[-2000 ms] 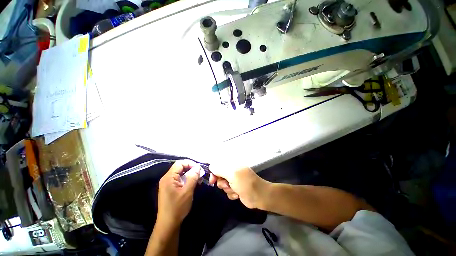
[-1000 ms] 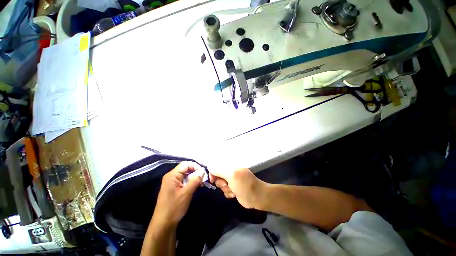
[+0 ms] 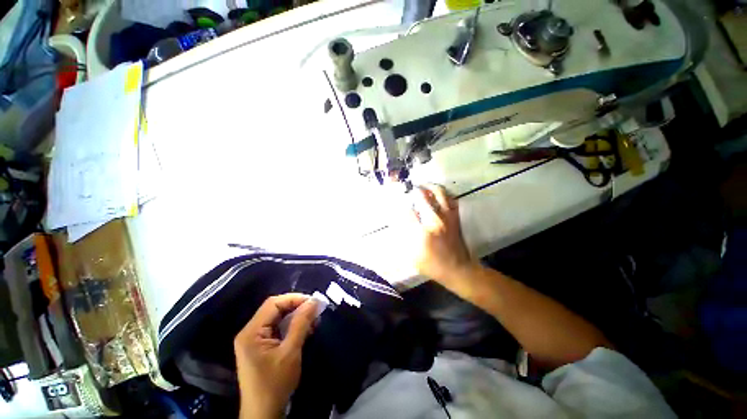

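Dark trousers lie over my lap and the table's front edge. The waistband with white stripes curves along their top. My left hand pinches a small white label between thumb and fingertips. Another small white label shows just right of it on the dark cloth. My right hand is on the white table below the needle area of the sewing machine, its fingertips close to the presser foot. Glare and its own fingers hide whether it holds anything.
Black-and-yellow scissors lie right of the machine's needle end, under the arm. Paper sheets lie at the table's left. Below them is a brown plastic-covered packet. An orange-handled tool sits in a tray at far left.
My right hand has left the waistband and moved up and right to the needle area. My left hand has shifted slightly down and left with a label. The waistband and labels are more exposed.
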